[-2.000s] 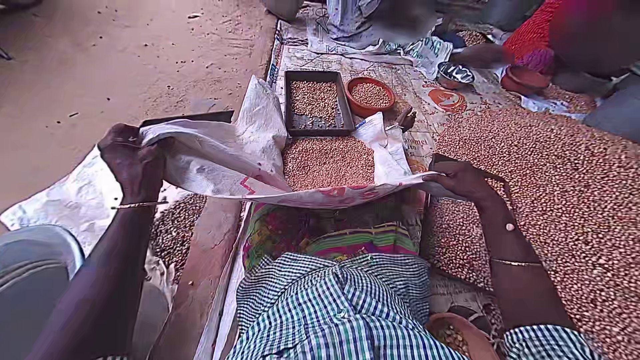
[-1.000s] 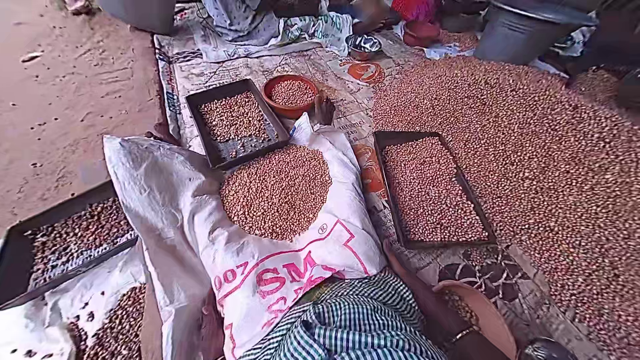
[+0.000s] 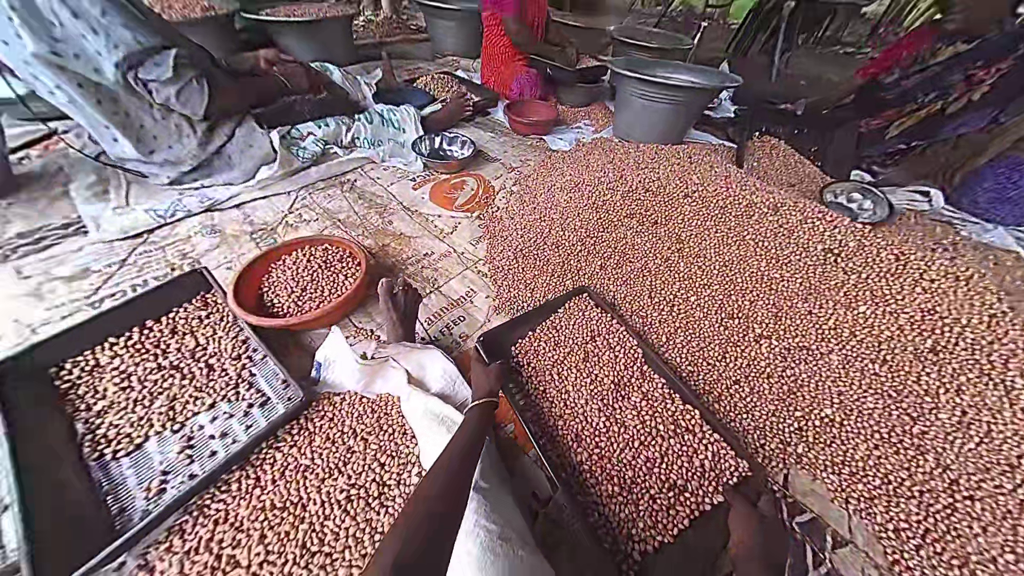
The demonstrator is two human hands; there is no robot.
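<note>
A dark rectangular tray point(image 3: 534, 438) full of reddish shelled nuts or beans lies at the edge of a big heap point(image 3: 760, 304) of the same. My left hand point(image 3: 486, 378) grips its far left rim, a bangle on the wrist. At its near right corner is my right hand point(image 3: 752, 524), fingers on the rim. To the left, a white woven sack point(image 3: 432, 400) bears a pile point(image 3: 320, 472) of nuts. A second dark tray point(image 3: 40, 456) with a slotted bottom, partly covered with nuts, stands beside that pile. Behind it sits a round reddish-brown bowl point(image 3: 300, 320) of nuts.
A bare foot point(image 3: 398, 308) rests beside the bowl on a printed sheet point(image 3: 384, 216). Further back are a metal bowl point(image 3: 445, 150), a red bowl point(image 3: 530, 117) and a grey tub point(image 3: 668, 100). Several people sit around the heap. A shiny metal dish point(image 3: 856, 202) lies at its right edge.
The sack's edge, raised in both hands two seconds ago, was let go. Both hands are now at the full tray on the right. The view has swung right.
</note>
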